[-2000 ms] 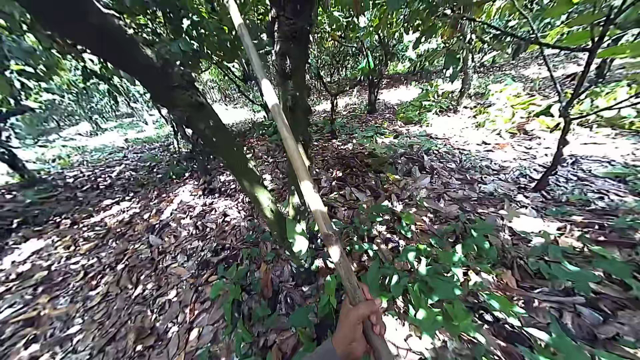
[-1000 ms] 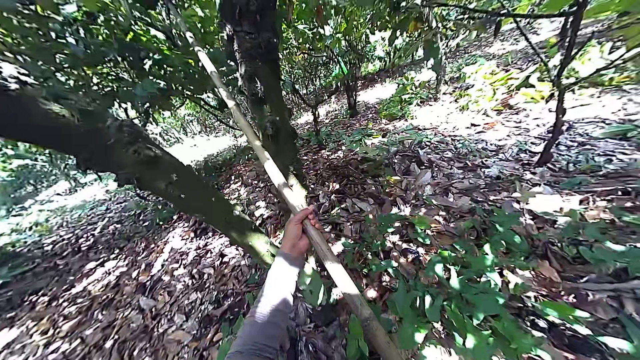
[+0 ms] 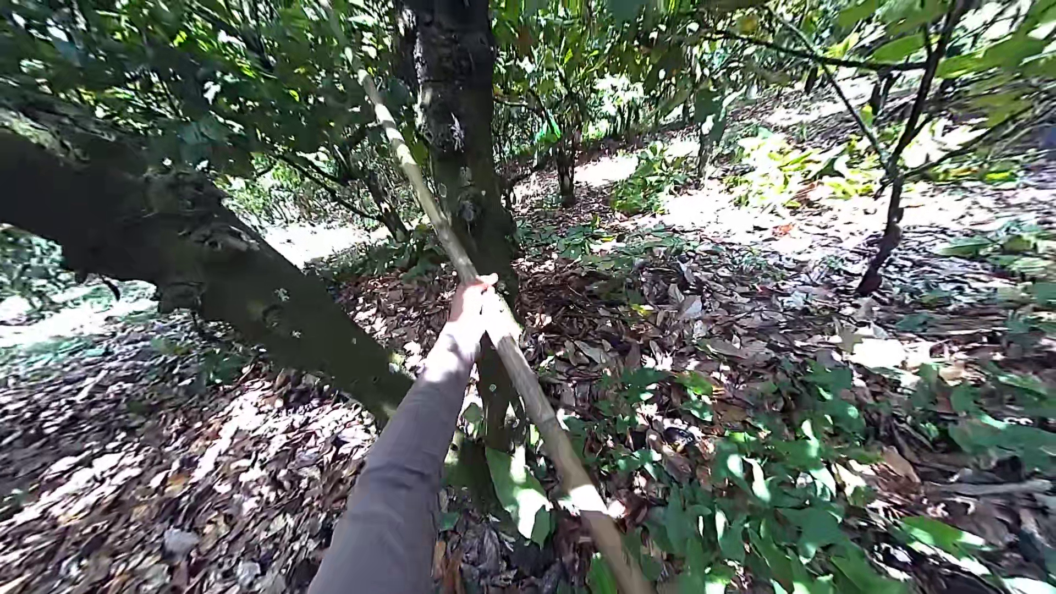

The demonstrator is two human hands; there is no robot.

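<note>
A long wooden pole (image 3: pixel 549 421) slants from the bottom edge, right of centre, up and to the left into the foliage. My left hand (image 3: pixel 474 301) is closed around it near the middle of the view, with the arm in a grey sleeve stretched forward. Sunlight washes out the fingers. Just behind the pole rises an upright dark tree trunk (image 3: pixel 466 140). The pole's far end is lost among the leaves, and its near end runs out of view at the bottom. My right hand is out of view.
A thick leaning trunk (image 3: pixel 289 305) crosses the left side and meets the upright one low down. Dry leaf litter (image 3: pixel 206 487) covers the ground. Green low plants (image 3: pixel 742 495) grow at the lower right, with a thin sapling (image 3: pixel 891 223) behind them.
My left hand has moved up and forward from the bottom of the view, with more of the arm now showing. The trunks appear larger and nearer.
</note>
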